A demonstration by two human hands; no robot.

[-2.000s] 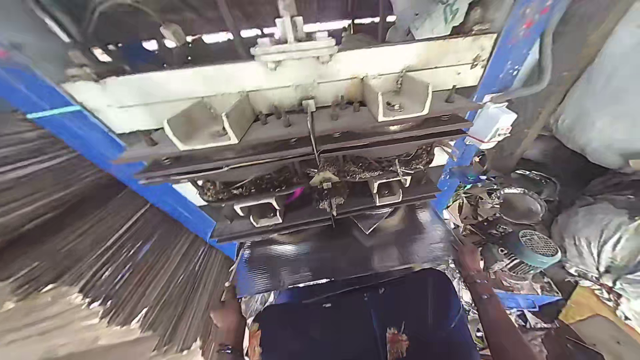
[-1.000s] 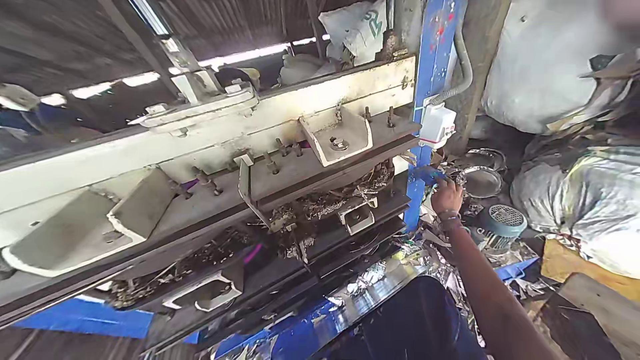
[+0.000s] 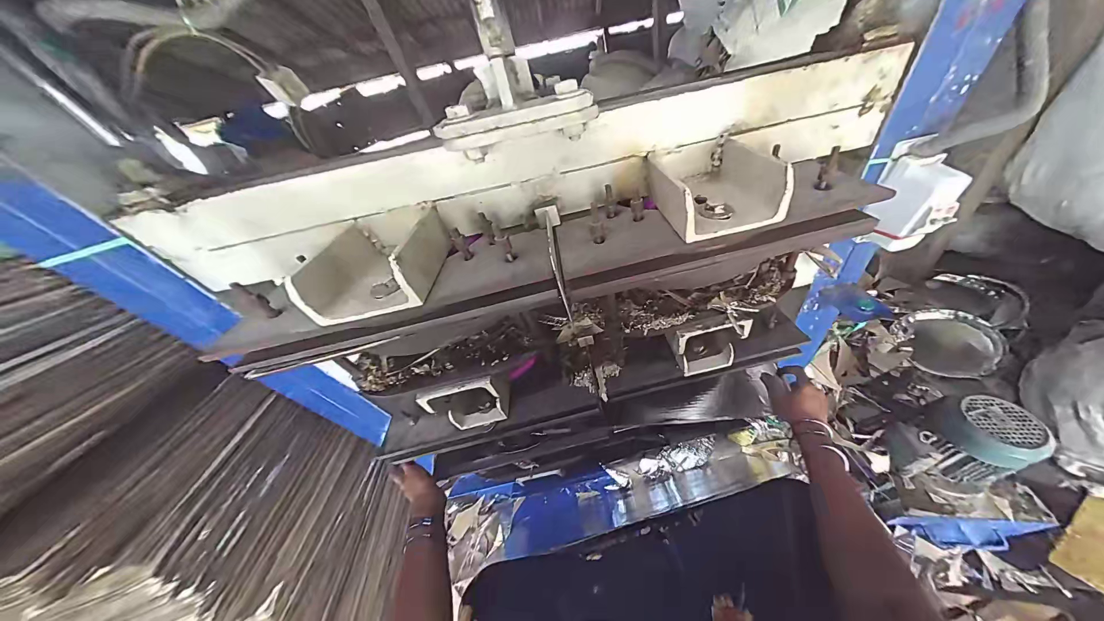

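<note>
A press with a blue steel frame and a cream crossbeam fills the view. Below the beam, a steel plate carries channel brackets and bolts. Scraps lie on the lower plate. My right hand is at the lower plate's right end, beside a dark shiny sheet; its fingertips are partly hidden. My left hand is at the left end, just under the plate's corner, and its hold is unclear. A silvery sheet surface lies between the hands.
On the right stand a white switch box on the blue post, round metal dishes, a teal electric motor and large sacks. Scraps litter the floor there. Long stacked strips lie at the left.
My right hand has moved from the blue post's side to the lower plate's right end. My left hand, out of view one second ago, shows again at the left. The view has swung back left.
</note>
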